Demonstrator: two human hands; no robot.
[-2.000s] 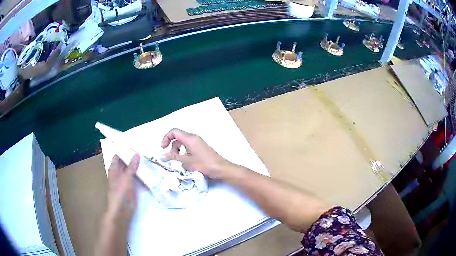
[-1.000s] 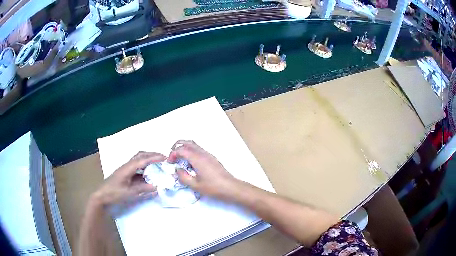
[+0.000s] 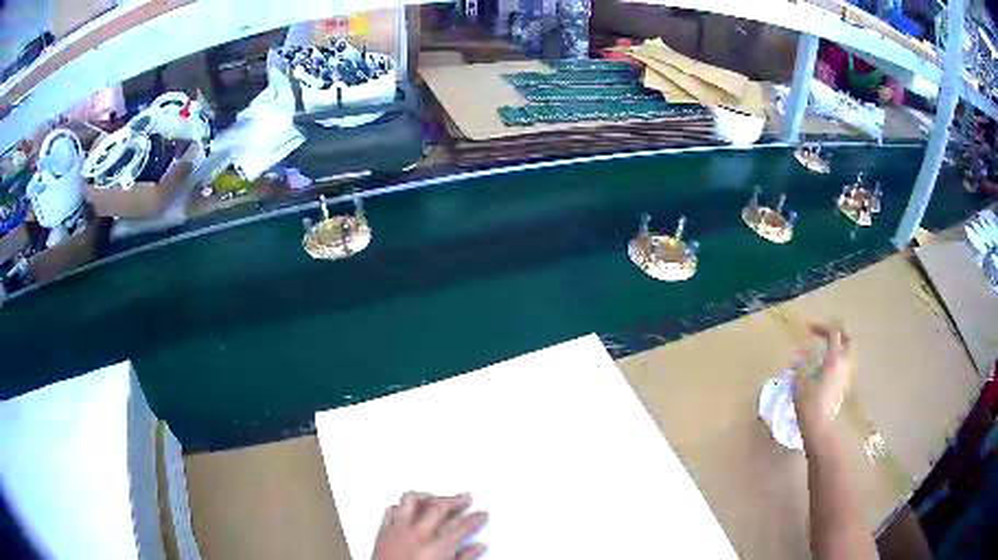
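The white wrapping paper [image 3: 525, 438] lies as a flat stack in front of me. My left hand [image 3: 432, 527] is over its lower part, with fingers apart and nothing in them, cut off by the bottom edge. A white wrapped piece [image 3: 780, 411] sits on the cardboard bench cover [image 3: 700, 410] to the right of the stack. My right hand [image 3: 821, 377] is at this piece and hides part of it. Its fingers are blurred, spread and extended past the piece, not closed round it. Whether the palm touches it cannot be told.
Beyond the bench runs the green conveyor belt [image 3: 471, 273], with several gold stands on it, one [image 3: 663, 254] near the middle. A spare paper stack [image 3: 77, 470] is at the far left. A loose cardboard sheet [image 3: 963, 295] and a pale post [image 3: 933, 137] are at right.
The white bundle, between both hands on the paper before, now sits on the cardboard at right. My right hand has moved there; my left hand has come off it. The view has shifted upward.
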